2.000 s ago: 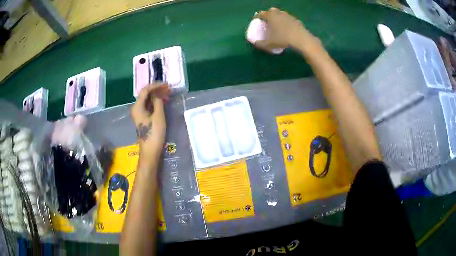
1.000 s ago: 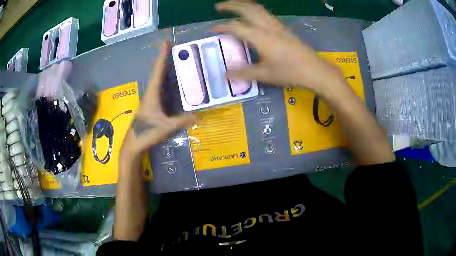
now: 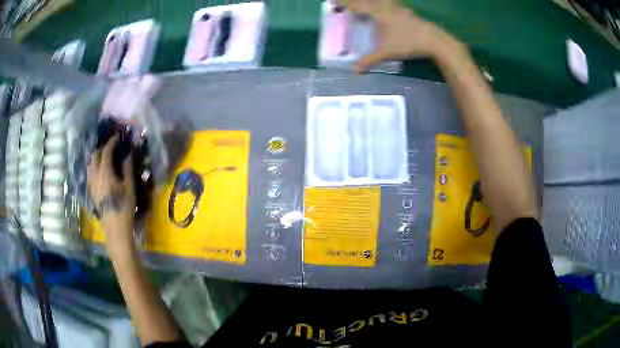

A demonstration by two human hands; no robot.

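Observation:
An empty white insert tray with three long compartments (image 3: 357, 140) lies on the grey-and-yellow printed sheet (image 3: 279, 102). Beyond it, at the top edge, a white tray with a pink device body (image 3: 335, 34) is on the green belt. My right hand (image 3: 402, 34) is over this tray's right part, fingers and thumb spanning it, and hides that side. The hand is slightly blurred. My left hand (image 3: 112, 182) is at the clear bag of black cables (image 3: 141, 170), its fingers among the cables. Whether they hold one cannot be told.
Filled trays (image 3: 224, 34) stand along the green belt (image 3: 503, 41) to the left. A loose pink piece (image 3: 577, 61) is on the belt at right. Stacked empty trays (image 3: 584, 149) are at far right. White rounded pieces in rows (image 3: 54, 170) are at far left.
My right hand and the two-pink-piece tray have moved from the sheet to the belt. My left hand has left that tray for the cable bag. An empty tray now shows on the sheet.

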